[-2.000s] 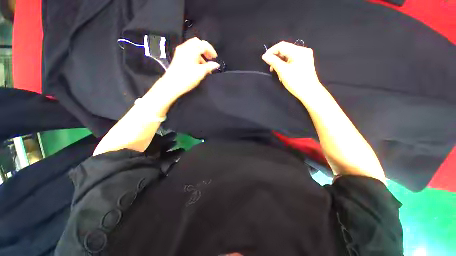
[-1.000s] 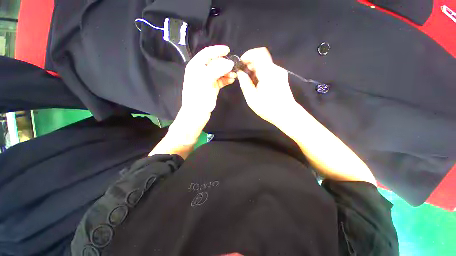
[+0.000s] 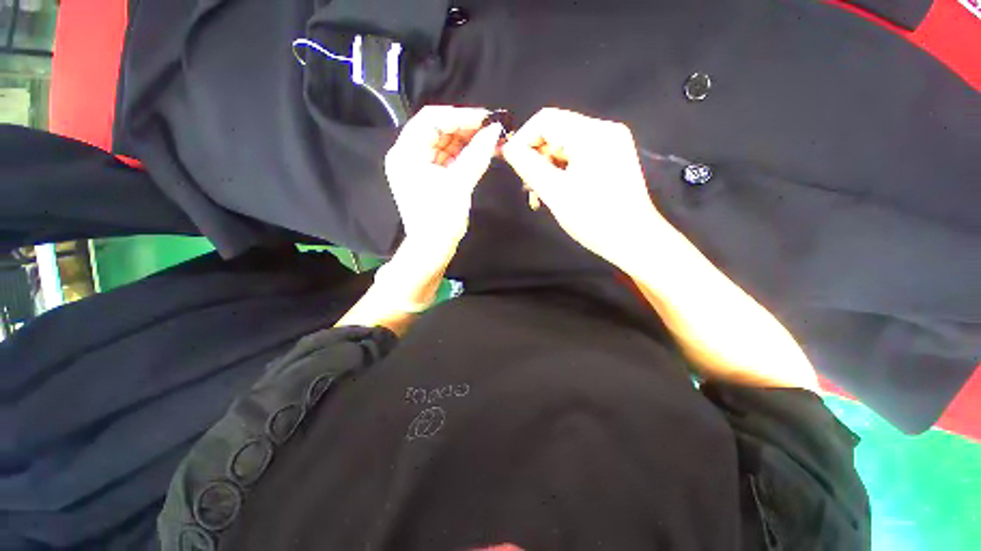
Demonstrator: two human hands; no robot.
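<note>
A dark coat (image 3: 818, 205) lies spread in front of me. My left hand (image 3: 436, 161) pinches a dark round button (image 3: 499, 121) at its fingertips, just above the coat. My right hand (image 3: 576, 172) is right beside it, its thumb and finger pressed together at the button's edge. A needle cannot be made out. Two coat buttons lie on the coat to the right, an upper one (image 3: 697, 86) and a lower one (image 3: 697, 173). A faint strand shows between my right hand and the lower one. Another button (image 3: 458, 16) shows near the top edge.
A white hanger hook (image 3: 323, 50) and a black and white label (image 3: 377, 62) show at the coat's neck. Red cloth (image 3: 83, 75) shows at the table's sides. Dark hanging coats (image 3: 140, 377) are at my left. Green floor (image 3: 914, 484) shows at the lower right.
Two seconds ago my hands were apart over the coat's edge. They have come together at a button held up in my left fingers, and more buttons now show on the coat.
</note>
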